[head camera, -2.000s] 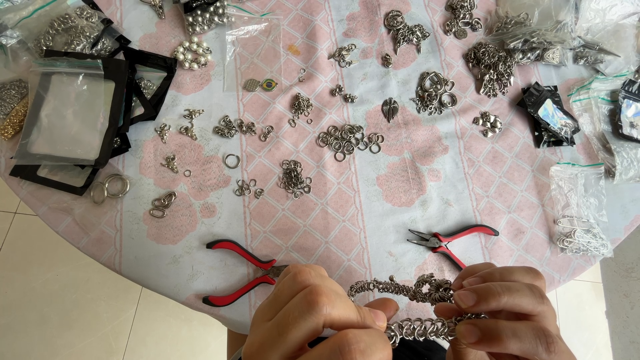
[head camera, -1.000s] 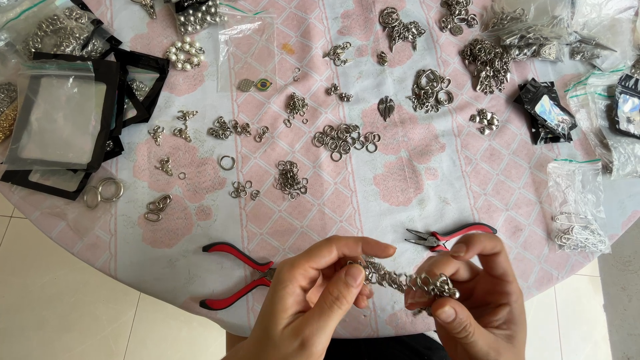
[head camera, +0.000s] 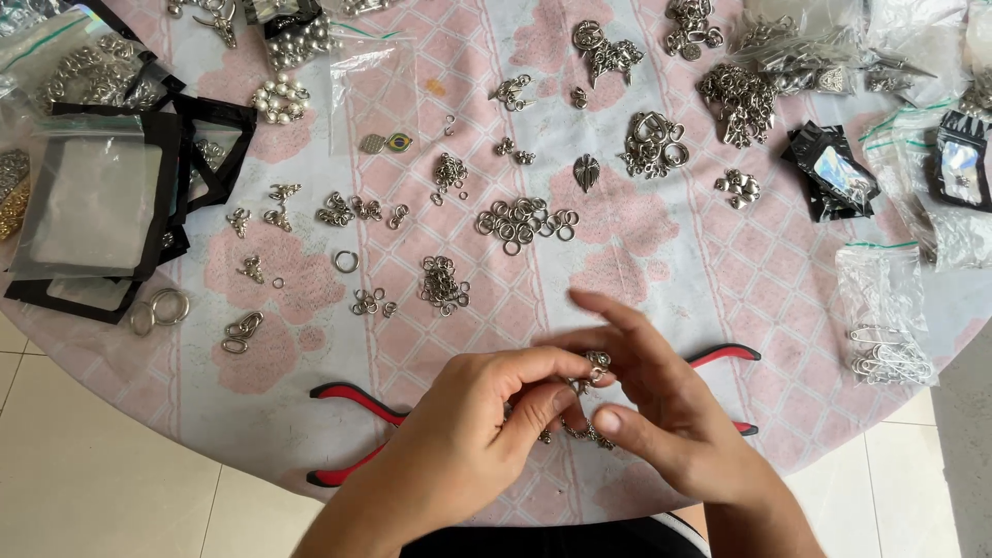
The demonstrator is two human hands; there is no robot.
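Note:
My left hand [head camera: 504,411] pinches a silver metal chain [head camera: 595,368] between thumb and forefinger, near the table's front edge. More of the chain hangs below the fingers, partly hidden by them. My right hand [head camera: 659,403] is beside it, fingers spread and slightly blurred, its thumb close to the hanging links; whether it touches the chain I cannot tell. Red-handled pliers [head camera: 360,403] lie left of my left hand, their jaws hidden. Behind my right hand lie other red-handled pliers [head camera: 721,354], mostly covered. A pile of jump rings [head camera: 527,221] lies beyond the hands.
Black-edged zip bags [head camera: 93,201] are stacked at the left. A bag of safety pins [head camera: 887,325] and more bags [head camera: 829,174] lie at the right. Small ring piles [head camera: 444,287], a wing charm [head camera: 587,172] and chain heaps [head camera: 736,101] spread across the patterned cloth.
The chain was stretched between both hands; now it is bunched and hanging at my left hand. My right hand's fingers have spread apart.

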